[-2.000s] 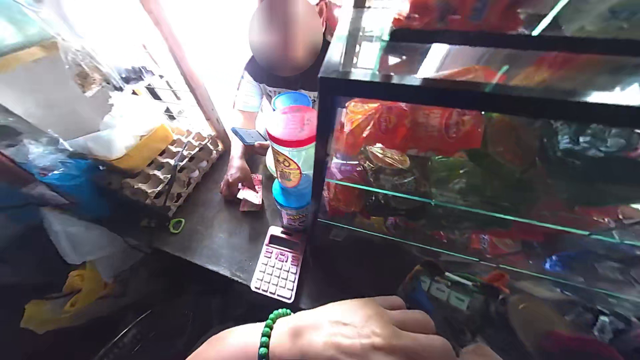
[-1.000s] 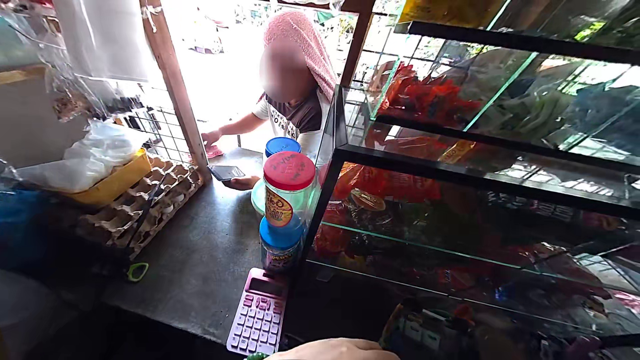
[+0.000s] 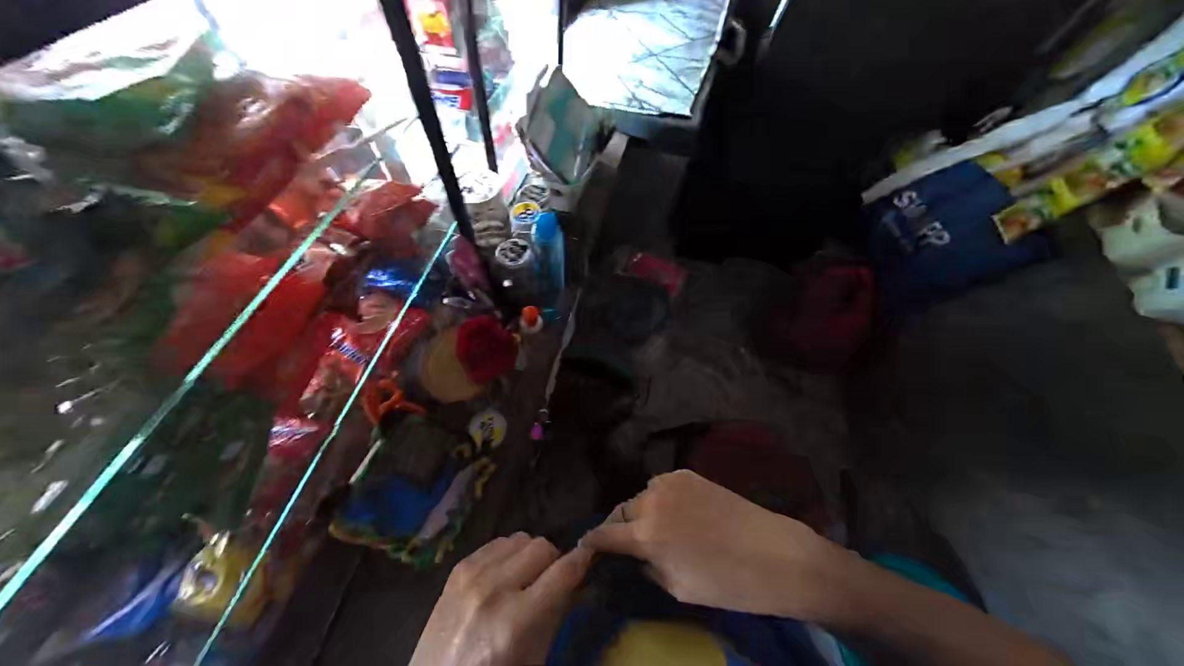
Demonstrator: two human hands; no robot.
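My left hand (image 3: 504, 597) is at the bottom middle, its fingers curled against my right hand (image 3: 689, 536). The fingertips of both meet over a dark cloth (image 3: 624, 587), which appears pinched between them; blur and shadow hide the exact grip. Below the hands shows a yellow and blue patterned fabric (image 3: 661, 643). To the left of the hands lies a blue cloth pouch or mat with a fringed edge (image 3: 398, 504). A round yellow and white lid (image 3: 487, 428) is just above it.
Glass shelf edges (image 3: 314, 462) run along the left, with red plastic packets (image 3: 250, 314) behind them. Lidded jars (image 3: 514, 254) stand at the upper middle, beside a blue bottle (image 3: 548, 254). Hanging sachets (image 3: 1064, 190) and a dark blue bag (image 3: 943, 231) are at the right.
The view has swung far to the right and down, away from the counter, calculator and person. Both hands now show together at the bottom, over dark cloth.
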